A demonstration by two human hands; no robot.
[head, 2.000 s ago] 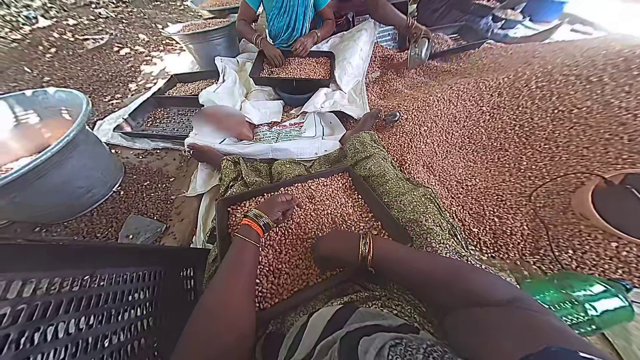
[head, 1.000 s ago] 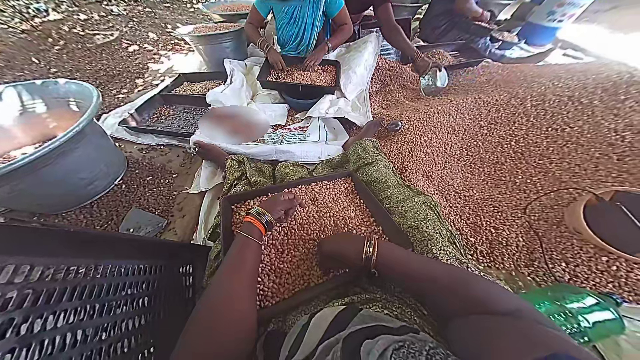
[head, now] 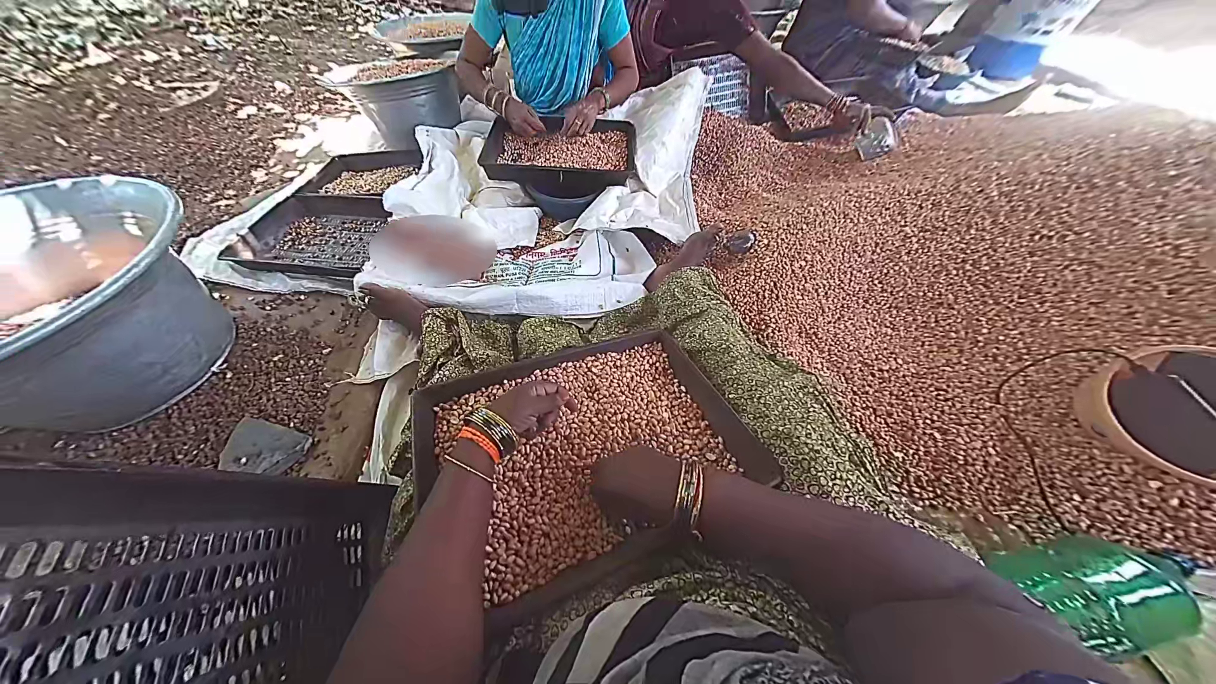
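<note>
A dark rectangular tray filled with small reddish-brown nuts or seeds rests on my lap, over a green patterned cloth. My left hand, with bangles at the wrist, is over the upper left part of the tray, its fingers curled; whether it pinches a nut is not clear. My right hand lies low on the nuts at the right middle of the tray, knuckles up, its fingertips hidden beneath it.
A black slotted crate and a metal tub stand at left. A green plastic bottle lies at lower right beside a round bowl. A large nut heap spreads right. Other people work beyond a white sack.
The co-worker at the upper right has moved a hand with a clear cup slightly. My own hands stay in nearly the same places over the tray.
</note>
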